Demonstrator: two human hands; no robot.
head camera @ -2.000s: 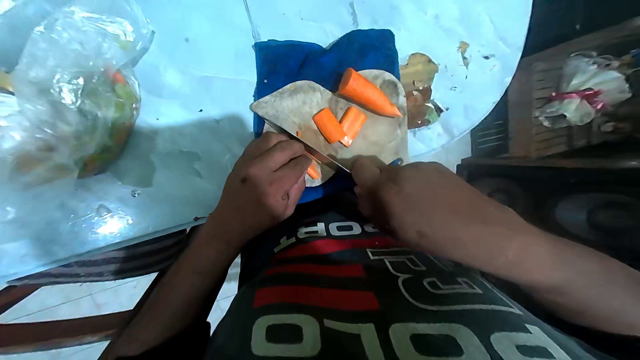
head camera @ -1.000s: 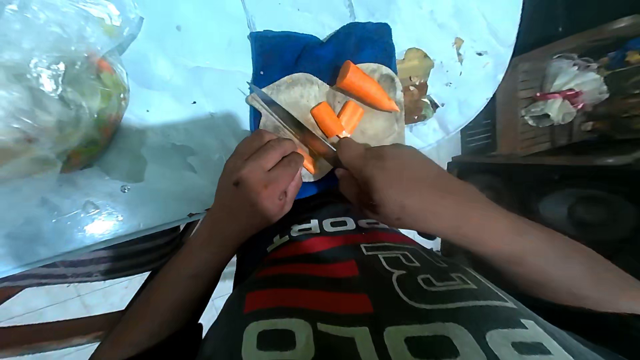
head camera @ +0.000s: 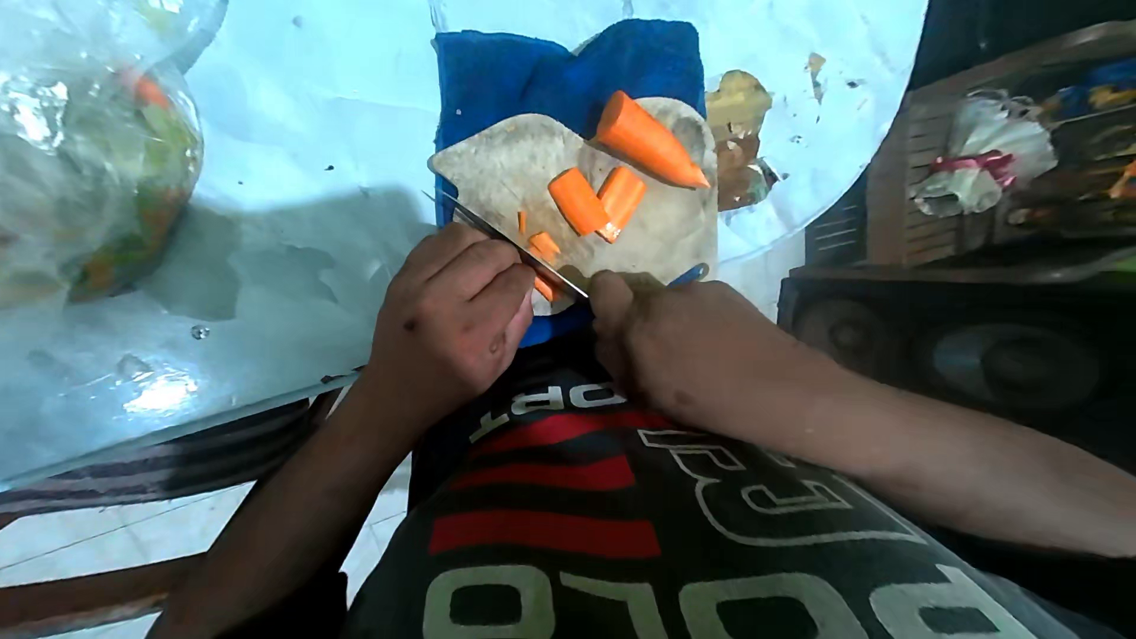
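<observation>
My right hand [head camera: 661, 333] grips a knife [head camera: 510, 241], its blade slanting up and left across the near part of a worn cutting board [head camera: 506, 164]. My left hand [head camera: 457, 306] is beside the blade, its fingertips on a carrot piece [head camera: 546, 287] at the board's near edge. Just beyond the blade lie small cut carrot bits [head camera: 544, 246]. Two thicker carrot pieces, one [head camera: 579, 201] partly against the other [head camera: 622, 202], rest mid-board. A large tapered carrot section [head camera: 650, 140] lies at the far right of the board. A blue cloth [head camera: 506, 75] is under the board.
A clear plastic bag [head camera: 98, 177] with cut vegetables stands on the table [head camera: 293, 115] at left. Right of the board is a brownish patch [head camera: 741, 133] on the table cover. A wooden rack [head camera: 923, 204] holding a tied plastic bag [head camera: 998, 155] and a dark speaker [head camera: 958, 346] are at right.
Small carrot bits now lie beyond the blade, where the frame from one second ago shows none. The blade has moved toward my left hand. The thick pieces and large section stay on the board.
</observation>
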